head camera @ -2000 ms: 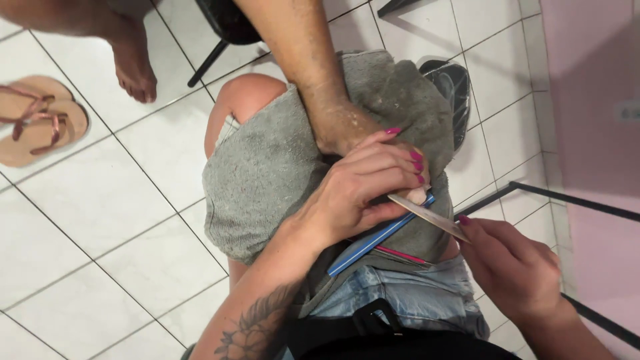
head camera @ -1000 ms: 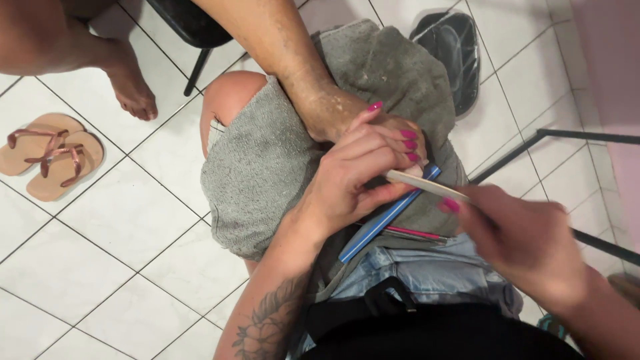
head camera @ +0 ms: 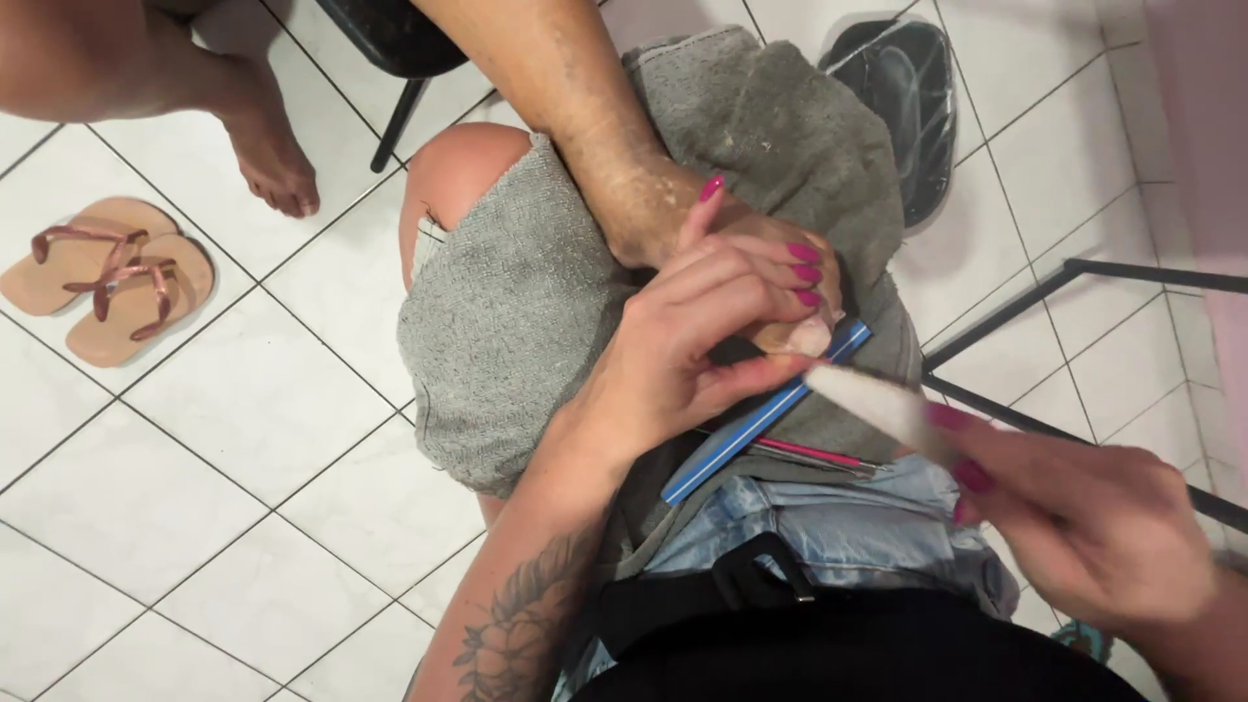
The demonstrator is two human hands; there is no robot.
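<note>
Another person's foot [head camera: 673, 210] rests on a grey towel [head camera: 517, 331] spread over my lap. My left hand [head camera: 702, 322] grips the front of that foot, its fingers over the toes. In my right hand [head camera: 1082, 507] is a pale nail file [head camera: 877, 408], slightly blurred, its tip beside the big toe and my left thumb. A blue nail file [head camera: 741, 439] lies slantwise on the towel under the toes. Near it lie slim tools, one with a pink handle [head camera: 809, 451]. The far side of the foot is partly hidden by my fingers.
Tan flip-flops [head camera: 146, 327] lie on the white tiled floor at left, near the person's other foot [head camera: 268, 146]. A dark chair [head camera: 390, 34] stands at the top. A black tray-like object [head camera: 902, 117] is beyond the towel. Black metal bars [head camera: 1014, 312] run at right beside a pink wall.
My right hand has moved with the pale file, which meets the toe area at changing angles. My left hand keeps its grip on the foot. The view has shifted slightly.
</note>
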